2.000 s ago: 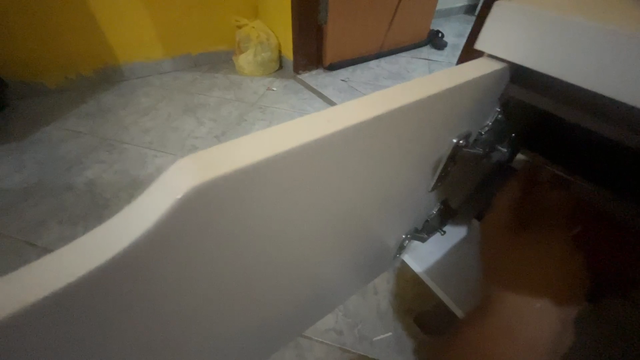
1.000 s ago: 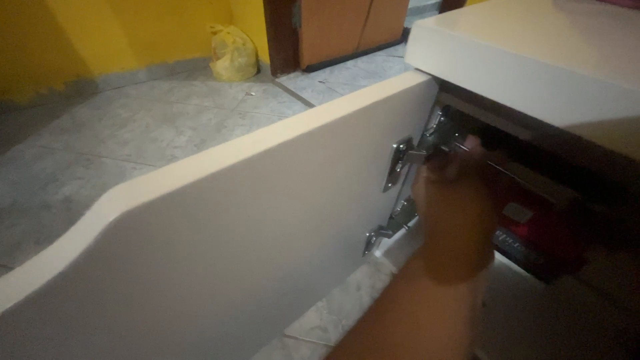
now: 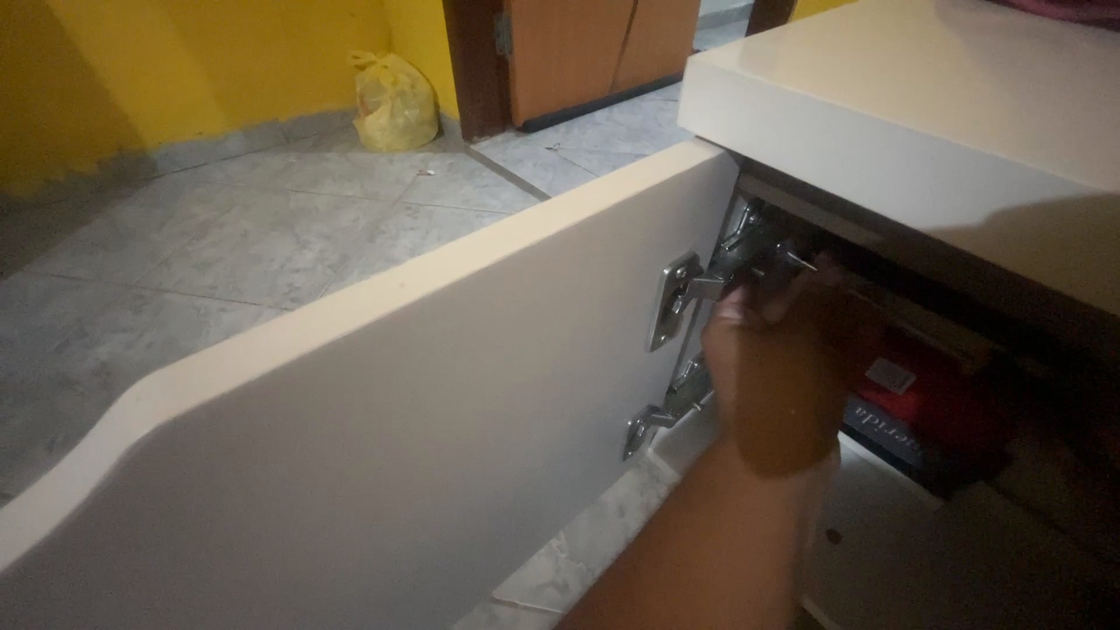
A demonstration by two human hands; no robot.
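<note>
My right hand (image 3: 779,376) reaches into the opening of a white cabinet, its back toward me. Its fingertips are at the upper metal hinge (image 3: 744,241), beside a thin shiny metal piece (image 3: 796,257). Blur and shadow hide whether the fingers grip anything. The white cabinet door (image 3: 420,376) stands open to the left, with a wavy top edge. On its inner face are the upper hinge's cup plate (image 3: 674,302) and a lower metal hinge (image 3: 652,424). My left hand is out of view.
The white cabinet top (image 3: 892,105) overhangs the opening. Inside lies a red and dark package (image 3: 927,394) bearing writing. A tied yellow plastic bag (image 3: 395,105) sits on the tiled floor (image 3: 245,227) by the yellow wall, near a wooden door (image 3: 604,52).
The blurred hand, lower in the opening two seconds ago, is up at the upper hinge. The view has shifted to the right. The door still stands open.
</note>
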